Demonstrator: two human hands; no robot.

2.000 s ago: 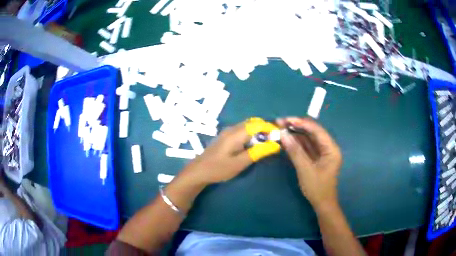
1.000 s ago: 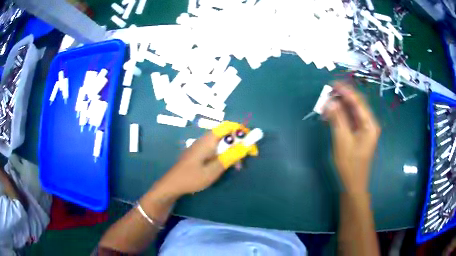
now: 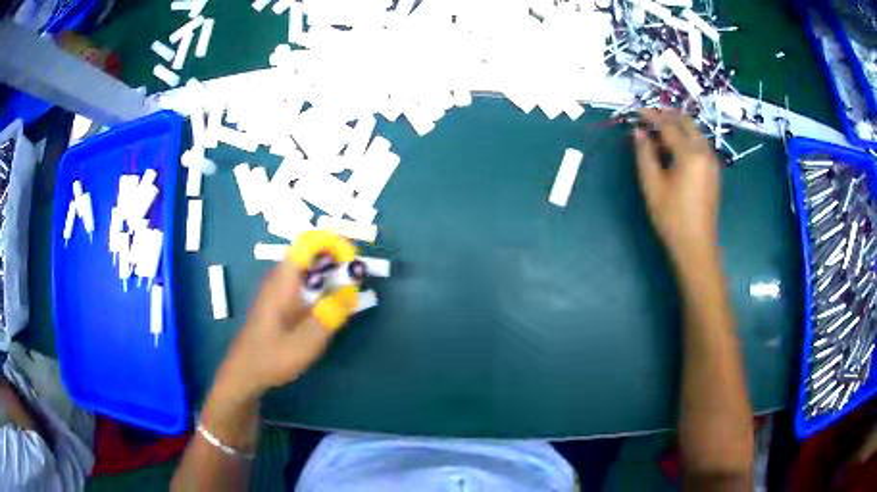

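My left hand (image 3: pixel 288 307), with yellow finger cots, is closed around several white pieces with dark round ends (image 3: pixel 354 270) at left centre, over the bench. My right hand (image 3: pixel 676 178) reaches to the front edge of the pile of thin stems with dark and red ends (image 3: pixel 673 67) at the upper right. Its fingertips are blurred at the pile, so whether they hold a stem cannot be told. One white sleeve (image 3: pixel 565 177) lies alone left of my right hand. A large bright heap of white sleeves (image 3: pixel 452 48) fills the back.
A blue tray (image 3: pixel 120 384) with some white pieces stands at left. Another blue tray (image 3: pixel 804 288), packed with slim silvery pieces, stands at right. Loose white sleeves (image 3: pixel 327 183) lie left of centre. A white tub is cut off at far left, near a person's sleeve (image 3: pixel 43 437).
My left hand has moved left with its pieces. My right hand, which was beside the lone sleeve, has moved away from it up to the stem pile. The sleeve lies by itself.
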